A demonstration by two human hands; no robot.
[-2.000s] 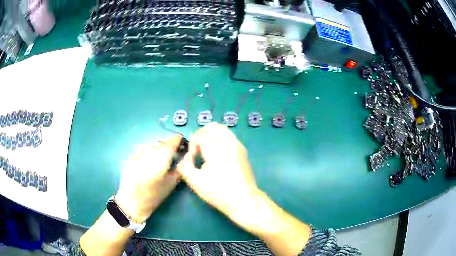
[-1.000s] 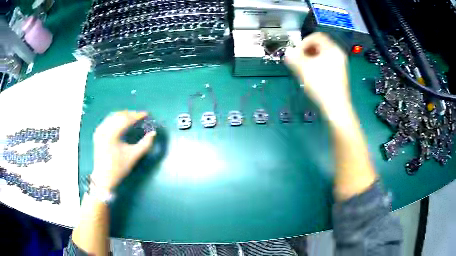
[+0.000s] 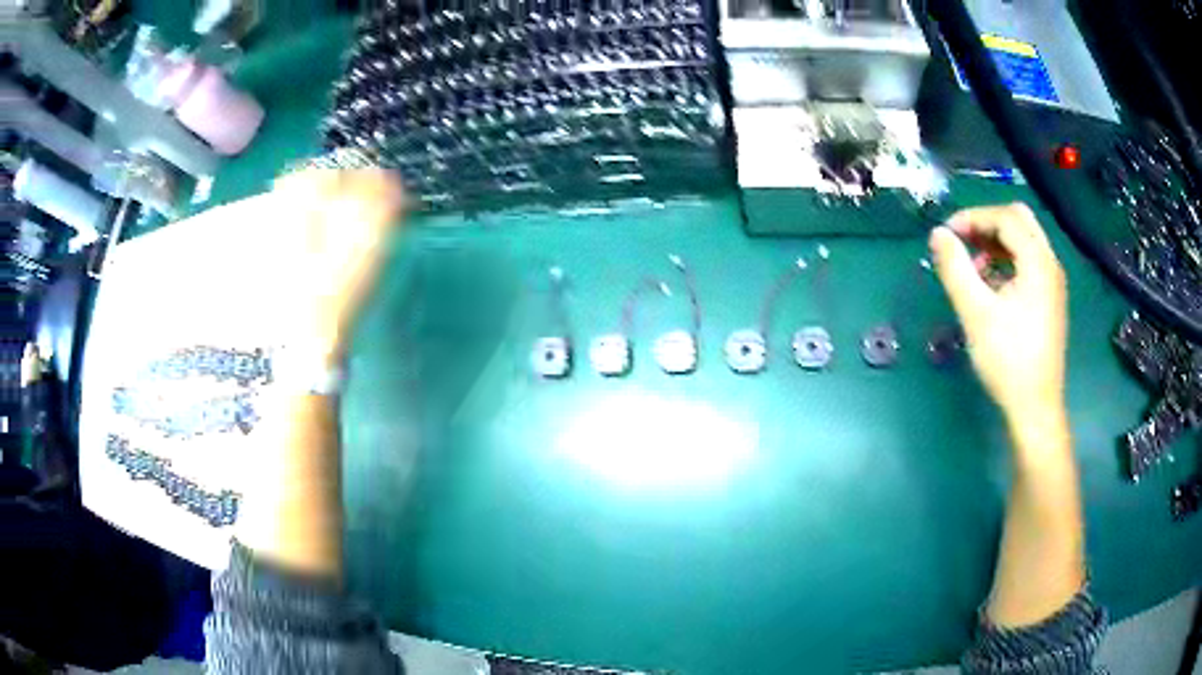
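Several small grey-black lens holders with round centres lie spaced in a row on the green mat. Thin wires with tiny white ends run rearward from them. My bare left hand is blurred over the rear of the white sheet, beside the trays; its fingers cannot be made out. My bare right hand is at the row's right end, near the feeder's front right corner, with thumb and forefinger close together. A small dark spot shows by the fingertips; whether they hold it is unclear.
Stacked blister trays stand at the rear, with the silver screw feeder beside them. A grey box and black cable are rear right. Board strips lie left, a dark heap right, a pink bottle rear left.
My left hand has moved up and rearward from the mat. One more holder lies at the row's left end. My right hand has moved from the feeder's front to its right. The view has shifted.
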